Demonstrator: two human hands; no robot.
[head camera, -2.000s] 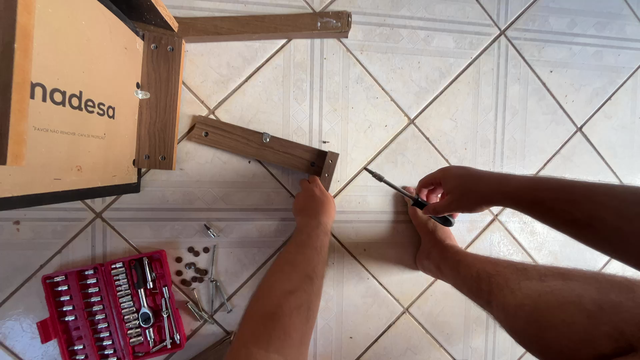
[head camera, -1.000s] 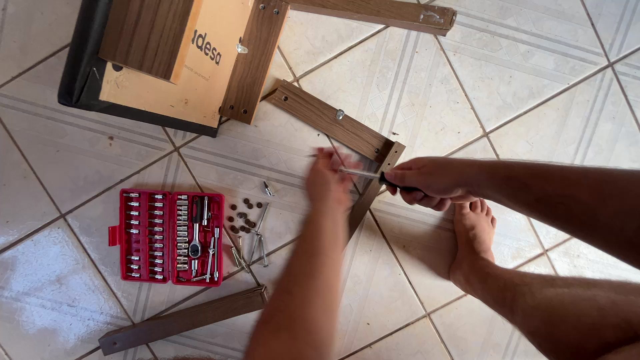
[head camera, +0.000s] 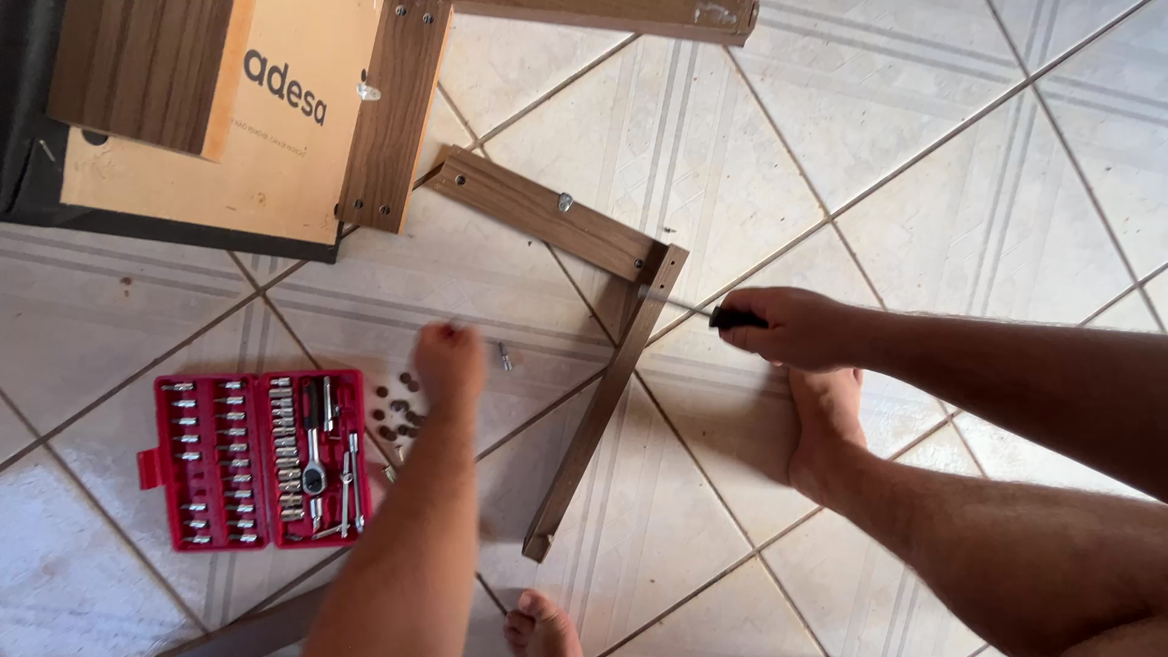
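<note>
My right hand (head camera: 785, 327) grips the black handle of a screwdriver (head camera: 675, 303); its shaft points left, its tip at the corner of two joined wooden pieces. One is a short wood-grain board (head camera: 547, 212) with a clear plastic fitting, the other a long narrow rail (head camera: 602, 411) running down from the corner. My left hand (head camera: 452, 356) is blurred, closed in a fist above the floor beside a small metal bit (head camera: 505, 356) and several round brown caps (head camera: 383, 415); whether it holds anything cannot be told.
An open red socket set case (head camera: 265, 461) lies at lower left. A wooden furniture piece with a printed panel (head camera: 292, 192) stands at upper left, a wooden rail (head camera: 620, 18) at the top. Another board (head camera: 265, 630) lies at the bottom. My feet rest on the tiled floor.
My left hand has moved away from the joined corner, toward the brown caps. The screwdriver, near my foot two seconds ago, is now at the corner. The long rail now shows fully, joined to the short board.
</note>
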